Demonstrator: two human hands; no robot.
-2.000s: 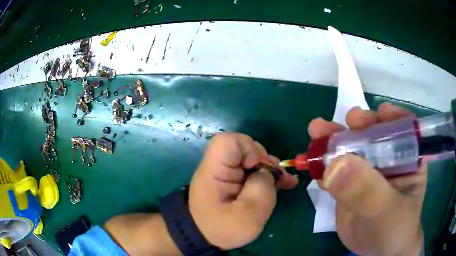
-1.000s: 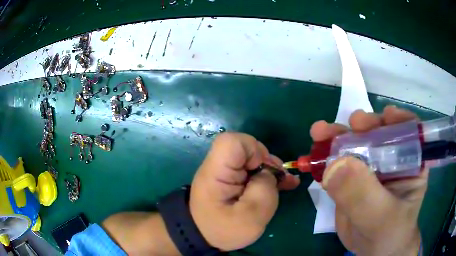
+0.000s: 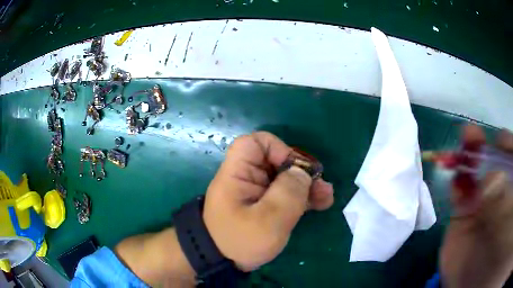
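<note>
My left hand [image 3: 259, 199], with a black band at the wrist, pinches a small circuit board assembly [image 3: 304, 163] between thumb and fingers near the middle. My right hand [image 3: 484, 208] is blurred at the right edge and partly cut off. It holds the dispensing syringe [image 3: 469, 160], also blurred, with red at its front and the thin yellowish needle pointing left. The needle tip is apart from the assembly, near the right edge of the white paper wipe [image 3: 391, 169], which lies between my hands.
Several small assemblies [image 3: 93, 156] lie at the left on the green bench and the white strip [image 3: 270, 53]. A yellow scrap [image 3: 122, 37] lies on the strip. A yellow and blue fan [image 3: 25, 216] and a black slab [image 3: 79, 257] are at lower left. A darker green belt [image 3: 337, 11] runs beyond.
My right hand has moved right with the syringe, away from the assembly, uncovering the paper wipe. My left hand has shifted slightly up and left, and the assembly shows more between its fingers.
</note>
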